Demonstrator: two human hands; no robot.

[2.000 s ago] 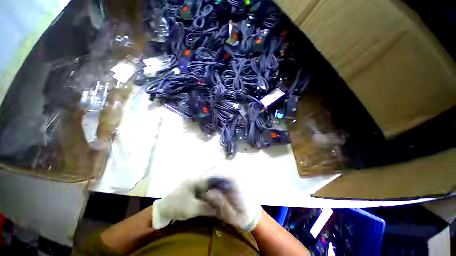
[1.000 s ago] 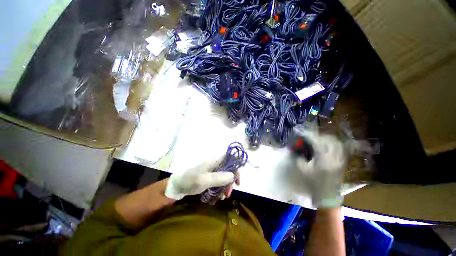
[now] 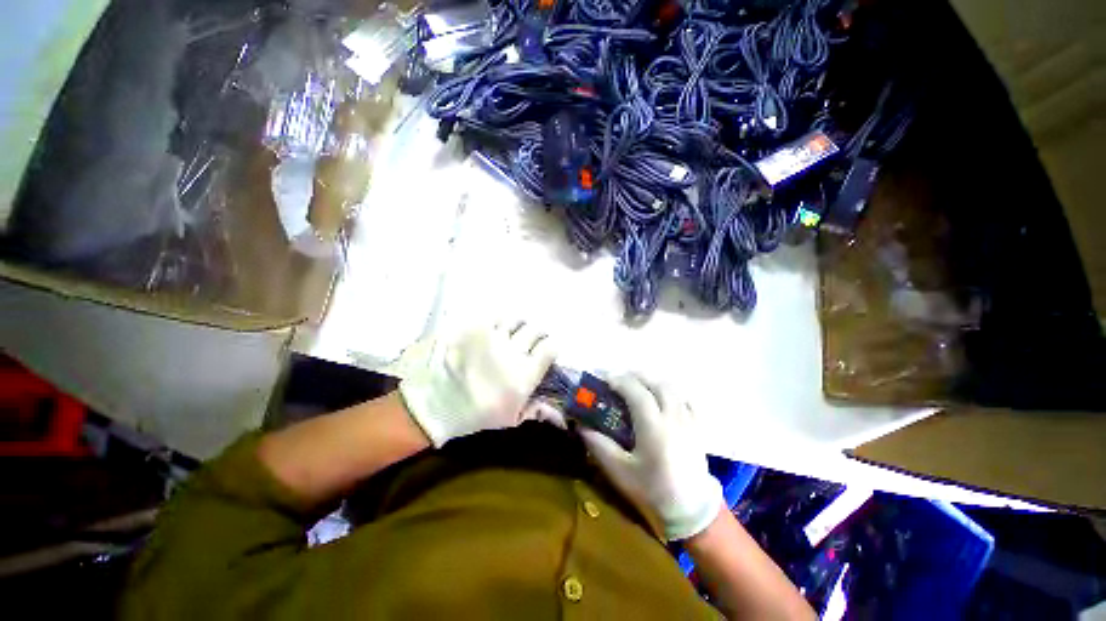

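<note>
My left hand, in a white glove, is closed around a coiled dark grey cable at the table's front edge. Most of that coil is hidden by the fingers. My right hand, also gloved, holds a small black module with an orange-red square against the coil. The hands are close together in front of my body. A large heap of coiled cables lies at the back of the white table, with dark modules among the coils.
Clear plastic packaging lies at the left in an open cardboard box. A white label lies on the heap's right side. Cardboard flaps stand at the right. A blue bin with dark pieces is below the table.
My right hand has moved left from the heap's front edge with the module and now meets my left hand. The module by the heap's front right is no longer there. The view has shifted.
</note>
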